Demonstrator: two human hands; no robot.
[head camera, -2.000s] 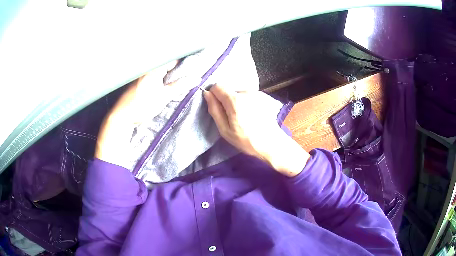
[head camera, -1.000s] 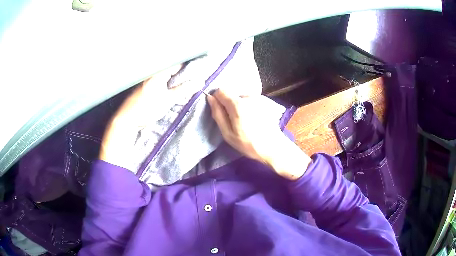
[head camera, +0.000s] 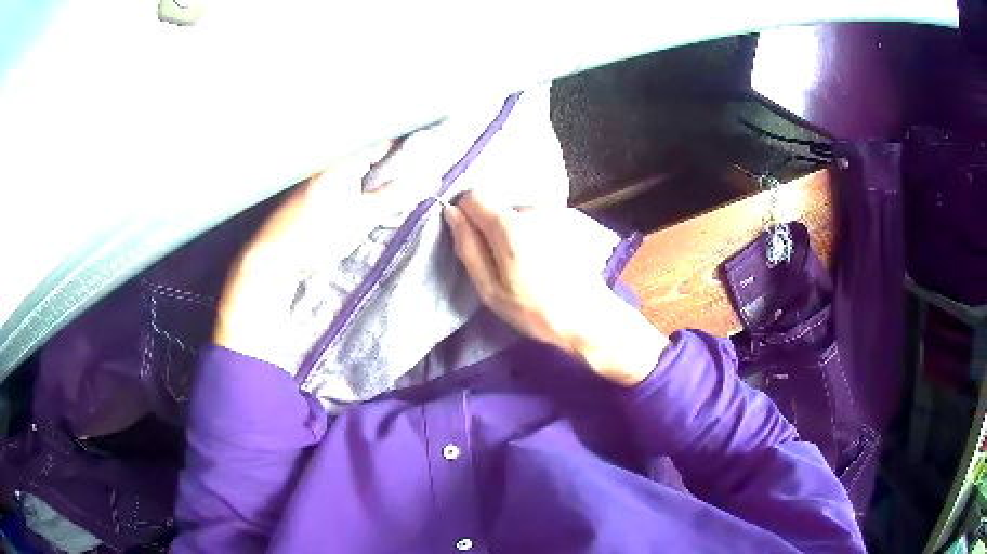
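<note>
A garment (head camera: 406, 325) with its pale grey-white side showing lies over the lap and up against the table edge. A narrow purple seam strip (head camera: 373, 268) runs diagonally across it. My right hand (head camera: 498, 254) has its fingertips pinched on a thin bright sliver (head camera: 442, 201), a needle or similar fine tool, touching beside the strip. My left hand (head camera: 284, 254) lies on the garment's left side, partly overexposed; its fingers are partly hidden by cloth and the table edge, and it holds the cloth.
The white table (head camera: 271, 97) arches over the top. An orange-brown wooden drawer (head camera: 693, 271) stands right of the lap, with a silvery tangle (head camera: 777, 243) at its edge. Dark purple garments hang at right (head camera: 866, 249) and lie at left (head camera: 97, 379).
The view has shifted slightly since the oldest frame. My right fingertips stay beside the seam strip, with the sliver at a slightly different angle. My left hand stays in place.
</note>
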